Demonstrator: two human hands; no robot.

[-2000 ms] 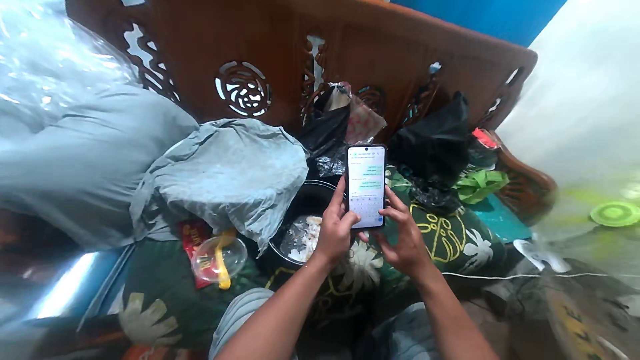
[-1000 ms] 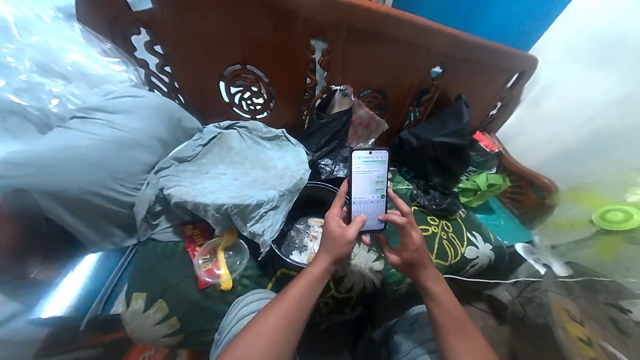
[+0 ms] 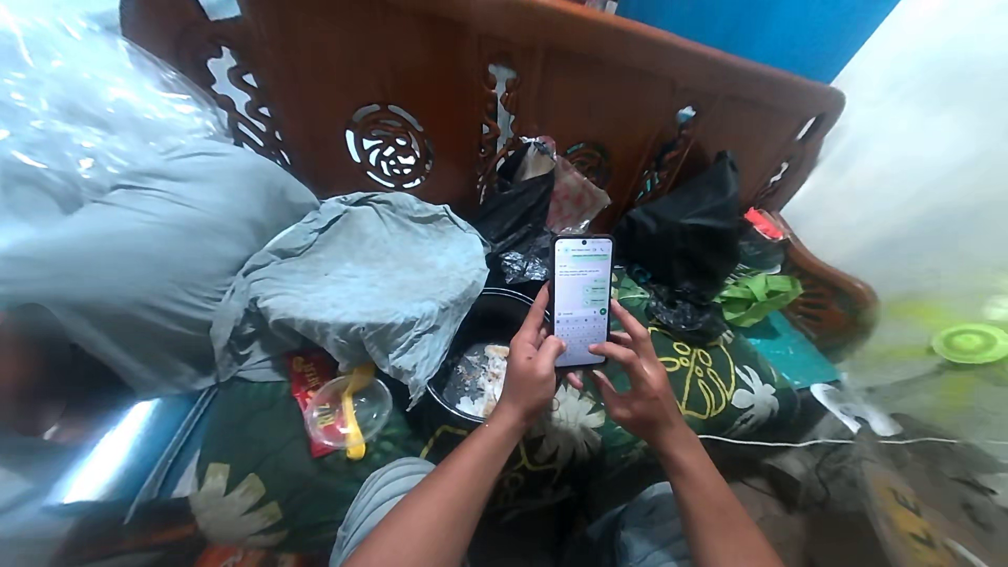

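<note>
A smartphone (image 3: 582, 299) stands upright in front of me, its screen lit with a message thread and a keyboard. My left hand (image 3: 531, 362) grips its lower left edge, the thumb over the keyboard. On the other side my right hand (image 3: 639, 370) touches the phone's lower right, one fingertip over the keys. Behind my left hand is a dark round pot (image 3: 445, 394) with white food remnants inside. A grey-green cloth (image 3: 370, 276) lies left of the pot and partly over it. A clear plastic tub (image 3: 378, 405) with a yellow spoon (image 3: 351, 417) rests beside a red packet (image 3: 303, 374).
The carved wooden bench back (image 3: 441, 87) runs behind everything. Black plastic bags (image 3: 685, 228) lean against it, near a green bag (image 3: 760, 299). A patterned green cushion (image 3: 260, 441) covers the seat. At the right are a white cord (image 3: 772, 442) and a green round object (image 3: 970, 343).
The messages on the phone's screen have changed between frames. Both hands stay around the phone in nearly the same place, with small thumb and finger movements.
</note>
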